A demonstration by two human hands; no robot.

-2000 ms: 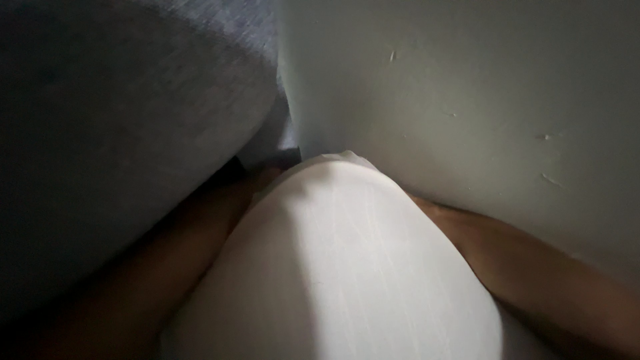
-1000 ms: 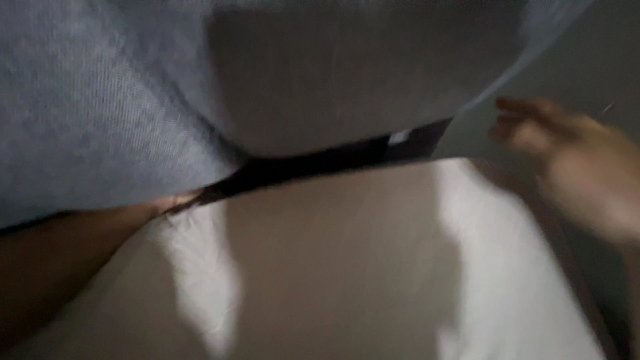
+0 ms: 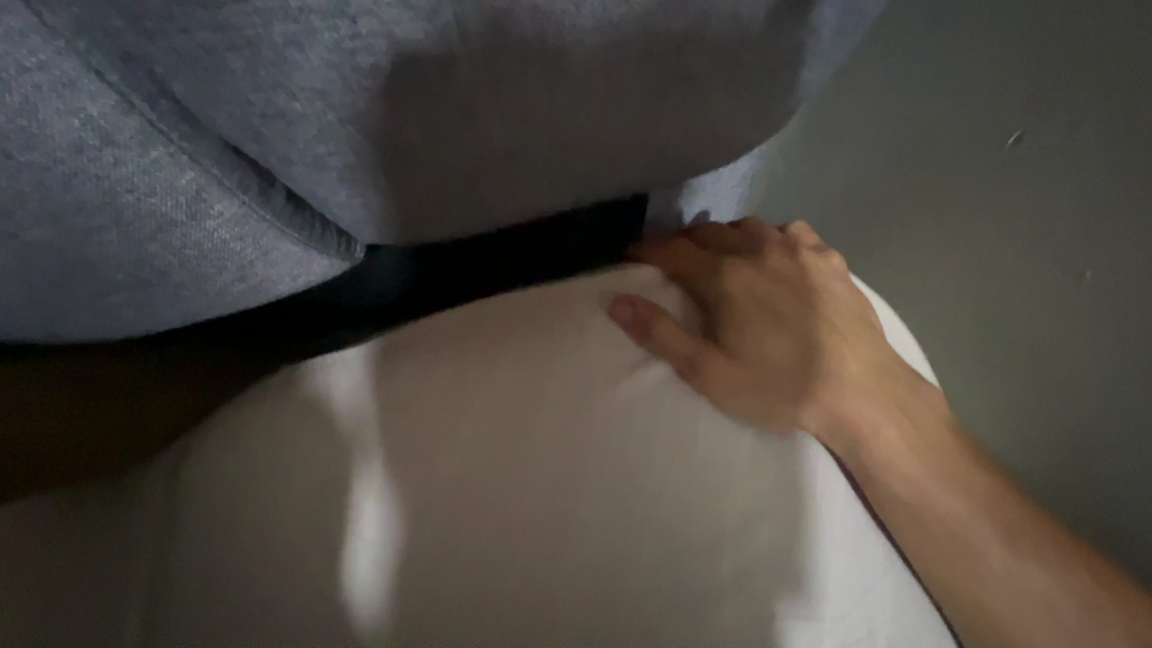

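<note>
A white fabric-covered cushion or pad (image 3: 576,450) fills the lower middle, with its rounded far edge beside a dark gap. My right hand (image 3: 756,315) lies on its far right corner, thumb on the top face and fingers reaching toward the far edge. The fingertips are partly blurred and hidden, so a grip on the cushion cannot be confirmed. At the left, my forearm (image 3: 99,414) runs in deep shadow along the cushion's left edge. My left hand cannot be made out there.
Blue-grey upholstery (image 3: 576,108), perhaps part of a sofa, hangs over the far side, with a seam at the left. A dark gap (image 3: 468,270) separates it from the cushion. A grey-green wall (image 3: 1008,234) with small scuffs stands close at the right.
My right hand, raised off to the right of the cushion one second ago, has moved left onto its far right corner. Blue-grey upholstery covers more of the top than two seconds ago; the view has shifted.
</note>
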